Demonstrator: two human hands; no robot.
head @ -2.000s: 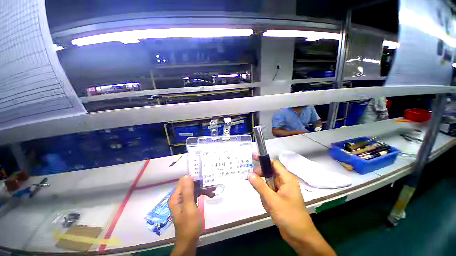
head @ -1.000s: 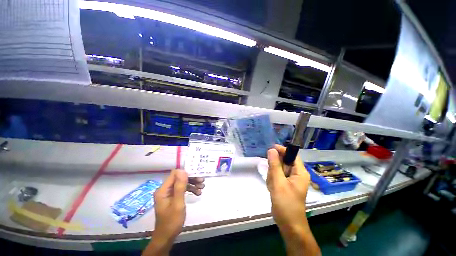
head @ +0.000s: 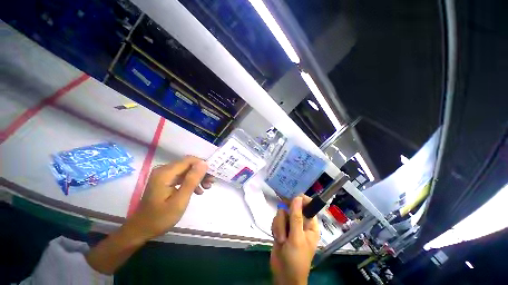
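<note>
My left hand (head: 175, 192) pinches the left edge of a white ID card (head: 235, 161) in a clear holder, with a small photo at its lower right. My right hand (head: 296, 227) holds a short black cylinder (head: 315, 206) with a silver end (head: 336, 185) pointing up and right. A bluish card in a clear sleeve (head: 295, 171) stands just above my right fingers, beside the ID card. Whether my right fingers grip this sleeve is hard to tell. Clear clips show between the two cards.
A blue plastic packet (head: 92, 164) lies on the white bench (head: 192, 220), which has red tape lines. A yellow cutter-like item (head: 127, 106) lies behind it. A pale cloth-like item (head: 257, 207) is behind the cards. A red container (head: 337, 213) and a metal post (head: 348, 235) are at right.
The view has tilted strongly. The ID card, first overlapping the other card, now shows its photo side beside the bluish card. The black cylinder has tipped to the right. Both hands keep hold.
</note>
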